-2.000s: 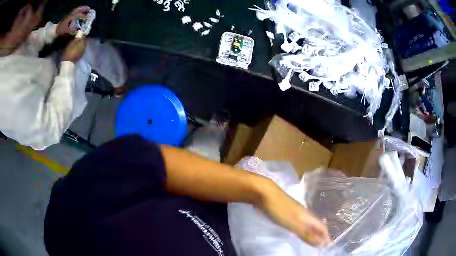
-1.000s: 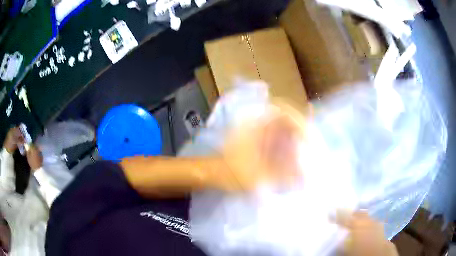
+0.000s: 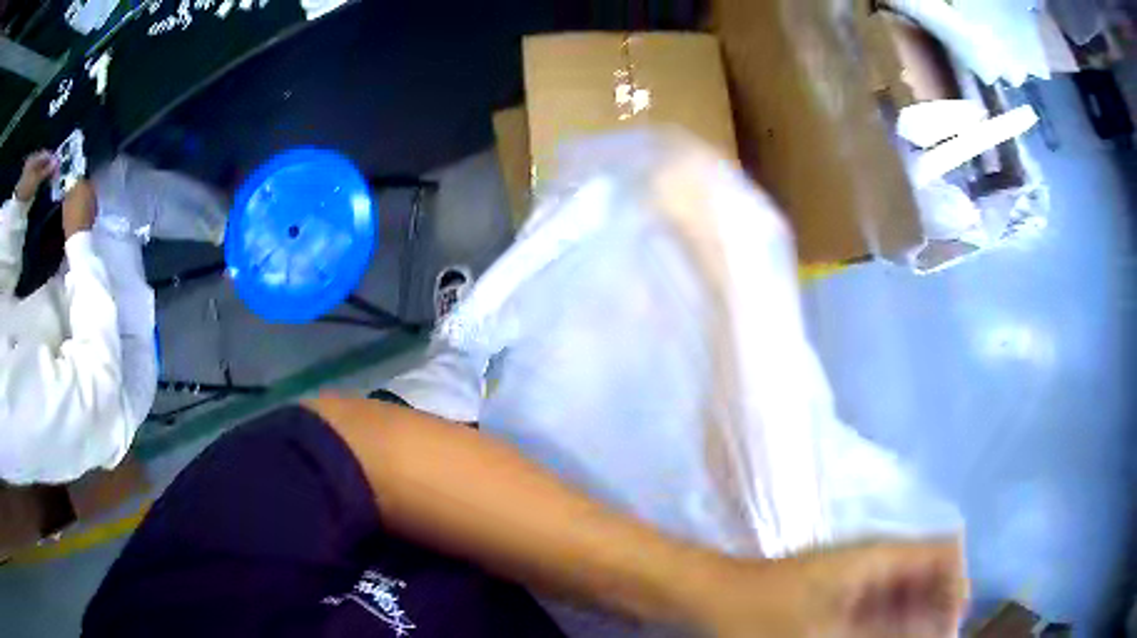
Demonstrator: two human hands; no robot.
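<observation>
A large clear bag [image 3: 623, 337] hangs in front of me, spread from the cartons down to my hand, its outline blurred. My left hand [image 3: 904, 592] is at the lower right, with its fingers closed on the bag's lower right edge. The hand is blurred. A skin-coloured streak shows through the upper and middle part of the bag. I cannot tell if it is my right hand or arm. No other part of my right hand can be made out.
A blue stool [image 3: 299, 233] stands left of the bag. A brown carton [image 3: 623, 100] and a taller one [image 3: 817, 137] stand behind it. A seated worker [image 3: 75, 349] is at the far left, by the dark bench [image 3: 299, 75]. White foam strips [image 3: 973, 143] lie at upper right.
The view has swung right and down, so the bench parts moved up and left. The bag has lifted out from beside the cartons and stretched tall. My left hand has moved to the lower right.
</observation>
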